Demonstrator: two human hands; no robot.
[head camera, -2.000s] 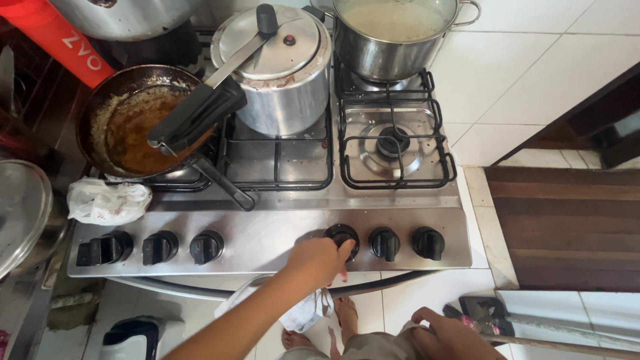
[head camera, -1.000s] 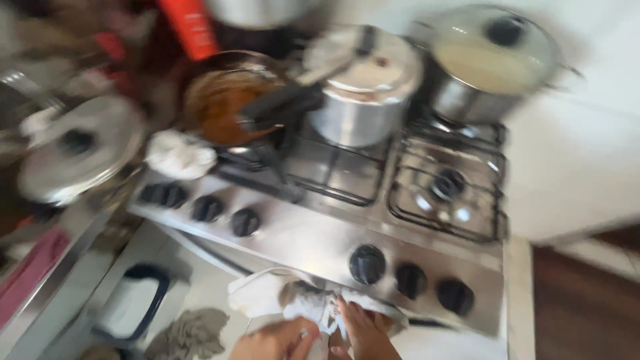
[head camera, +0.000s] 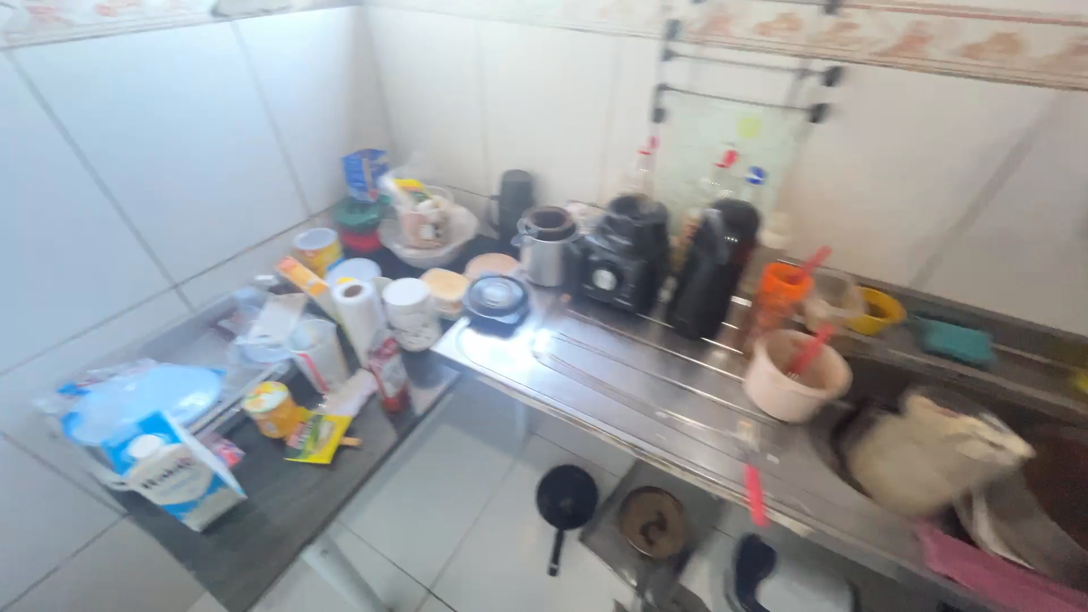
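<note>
Neither my left hand nor my right hand shows in the head view, which is blurred. A stainless steel counter (head camera: 625, 387) crosses the middle and right. On it stand a metal pot (head camera: 546, 246), a black blender base (head camera: 620, 263), a black thermos (head camera: 714, 268) and a pale plastic tub (head camera: 796, 378) with a red-handled utensil inside. Another utensil with a red handle (head camera: 755, 495) lies at the counter's front edge. To the left, a dark table (head camera: 255, 535) bears a milk carton (head camera: 174, 476), a paper towel roll (head camera: 357, 310) and a yellow packet (head camera: 319, 436).
A sink (head camera: 880, 382) at the right holds a whitish, crumpled-looking thing and dishes. A teal sponge (head camera: 956, 340) rests behind it. Below the counter, a black frying pan (head camera: 567, 497) is seen near the floor. Tiled walls close off the back and left.
The view has swung from the stove to the counter and table. My hands, at a white cloth by the stove's front one second ago, are out of view.
</note>
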